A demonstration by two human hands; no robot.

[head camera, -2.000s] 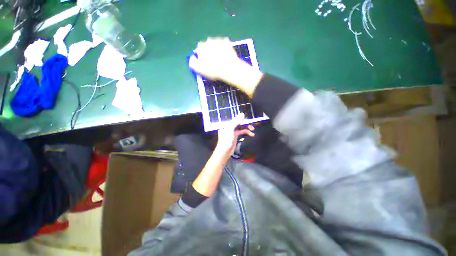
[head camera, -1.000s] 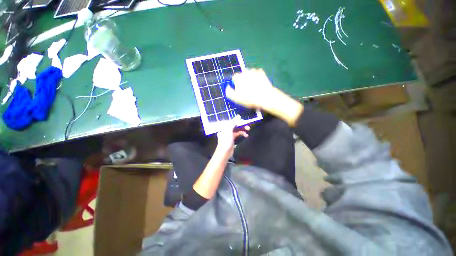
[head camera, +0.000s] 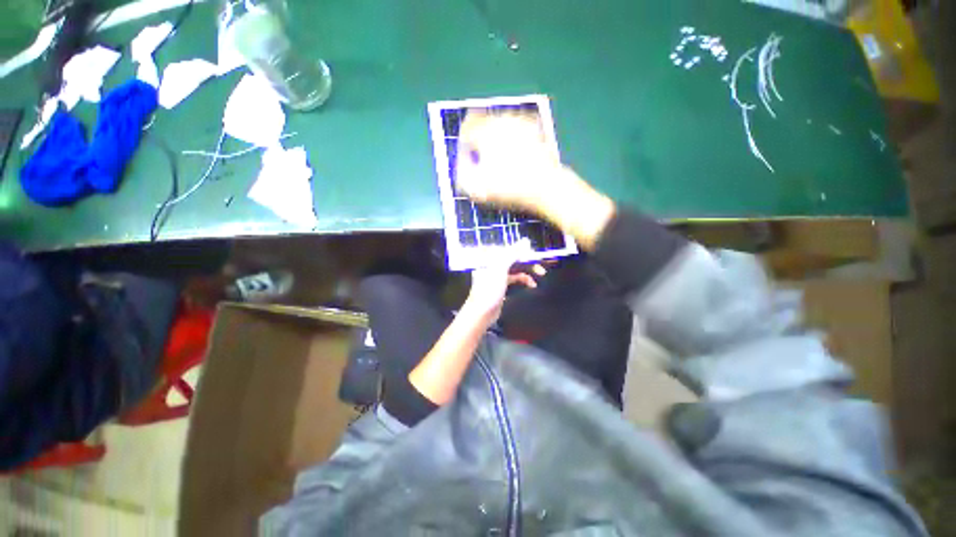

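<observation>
A solar panel point(head camera: 453, 215) with dark cells, pale grid lines and a white frame lies face up over the front edge of the green bench. My left hand point(head camera: 503, 275) holds its near edge, thumb on top of the frame and fingers below. My right hand point(head camera: 508, 157) is blurred and overexposed on the upper middle of the panel. Only a small dark blue patch of the cleaning cloth point(head camera: 474, 156) shows at that hand; the rest is hidden under it.
On the green bench point(head camera: 629, 136) a blue cloth point(head camera: 89, 147), white scraps point(head camera: 283, 184) and a clear bottle point(head camera: 278, 58) lie left. Thin white strands point(head camera: 746, 105) lie right. An open cardboard box point(head camera: 252, 409) stands below left. A neighbour's dark sleeve point(head camera: 42, 357) is at far left.
My right hand has moved from the panel's right middle up to its upper part. My left hand keeps its hold on the near edge. The camera view has shifted slightly.
</observation>
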